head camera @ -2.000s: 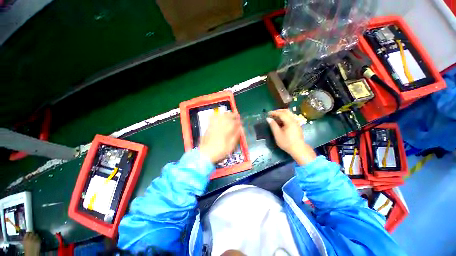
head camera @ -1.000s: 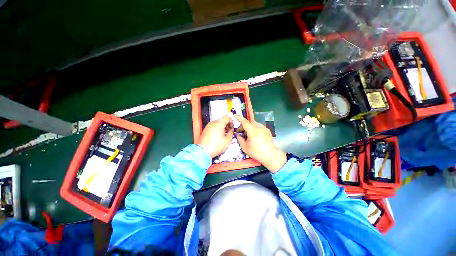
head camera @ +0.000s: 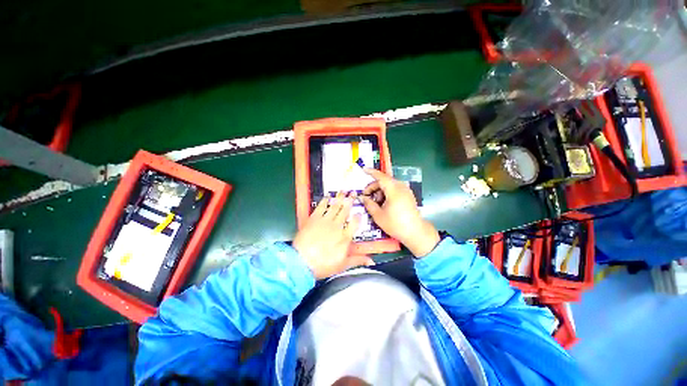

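Observation:
An open tablet (head camera: 346, 167) with a white battery and an orange ribbon lies in a red-orange frame (head camera: 303, 162) in front of me. My left hand (head camera: 328, 235) lies flat over the frame's lower left part, its fingertips on the tablet just below the battery; it holds nothing that I can see. My right hand (head camera: 395, 211) is over the tablet's lower right part, with thumb and finger bent together at a small dark piece (head camera: 374, 197). I cannot tell whether it grips this piece. The hands cover part of the tablet's lower half.
Another framed tablet (head camera: 141, 245) lies at left. A thin dark rectangle (head camera: 413, 188) lies right of the frame. Further right are pale pieces (head camera: 474, 185), a round jar (head camera: 512, 168), a brown block (head camera: 458, 133), an iron stand (head camera: 578, 161) and a plastic bag (head camera: 557, 49). Stacked framed tablets (head camera: 566, 249) sit lower right.
Both hands have come over the central tablet; the right one came from the dark rectangle. Since the last frame, my left hand has flattened and lowered. The camera view has shifted.

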